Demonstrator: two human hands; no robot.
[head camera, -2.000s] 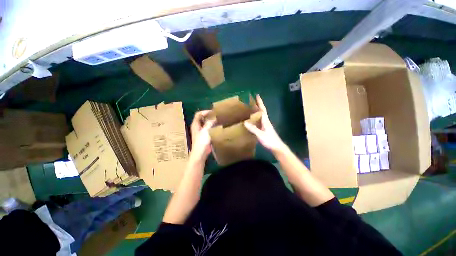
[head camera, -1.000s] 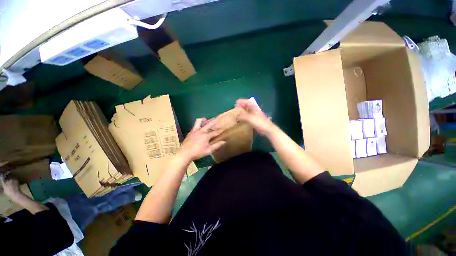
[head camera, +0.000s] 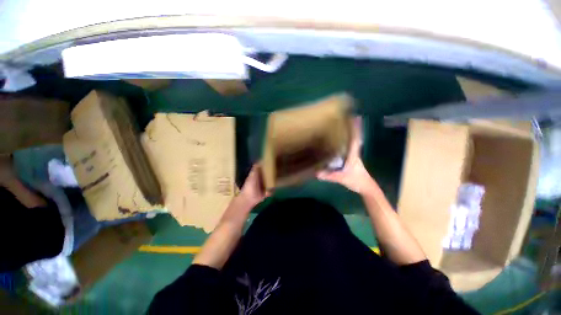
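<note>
A small brown carton (head camera: 307, 138) is held in front of me with its open side towards me; its inside looks dark and the picture is blurred. My left hand (head camera: 253, 186) holds its lower left side. My right hand (head camera: 350, 167) holds its right side, with a small white thing (head camera: 336, 163) near the fingers, too blurred to name. Flat carton blanks (head camera: 197, 166) lie to the left, beside a thick bundle of flat cartons (head camera: 111, 160).
A large master carton (head camera: 430, 184) stands open at right with white product boxes (head camera: 465, 216) inside. The workbench edge with a white power strip (head camera: 154, 56) crosses the top. Another person's arm (head camera: 21, 187) is at far left. Brown cartons (head camera: 226, 86) stand under the bench.
The small carton was upright with its flaps under my hands; now it is raised and tilted, its opening facing me. My hands have moved to its two sides. The view has shifted.
</note>
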